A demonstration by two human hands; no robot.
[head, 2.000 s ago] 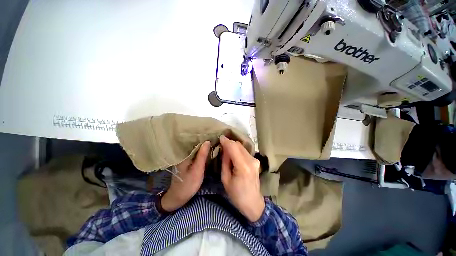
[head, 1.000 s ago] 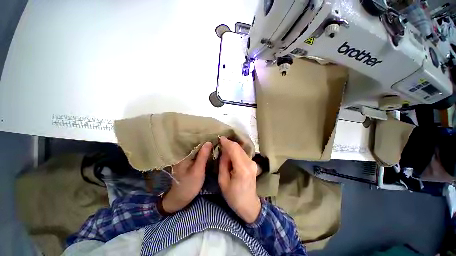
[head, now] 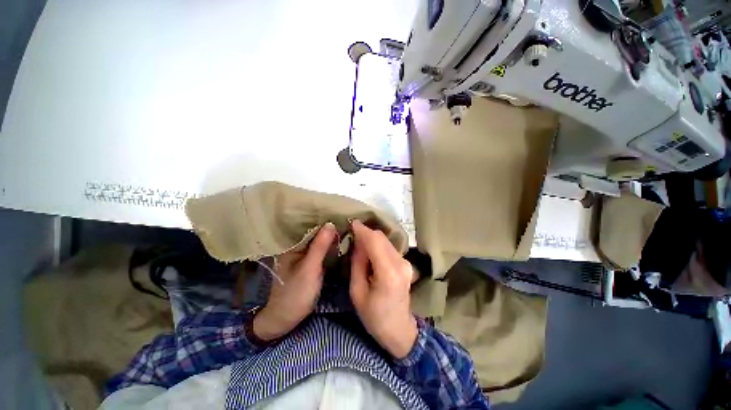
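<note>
A tan cloth piece (head: pixel 276 210) lies bunched over the table's front edge, with a seam line, a frayed edge and pale loose threads at its left part. My left hand (head: pixel 298 287) pinches its raw edge between thumb and fingers. My right hand (head: pixel 381 287) pinches the same cloth just to the right, the fingertips a small gap apart. A small folded bit of cloth shows between them. The fingers' undersides are hidden. A larger tan panel (head: pixel 485 180) lies flat to the right, under the machine arm and over the table edge.
The white sewing machine (head: pixel 577 88) stands at the right, its needle area (head: pixel 398 110) lit violet. The needle plate (head: pixel 375 112) is behind my hands. Small tan pieces (head: pixel 629 230) lie at the far right. More tan cloth (head: pixel 96 320) hangs at the lower left. A printed ruler (head: pixel 136 194) runs along the front edge.
The cloth's frayed lower-left edge has risen slightly, and the loose threads have shifted. My hands keep nearly the same pinch and place. The view has shifted slightly.
</note>
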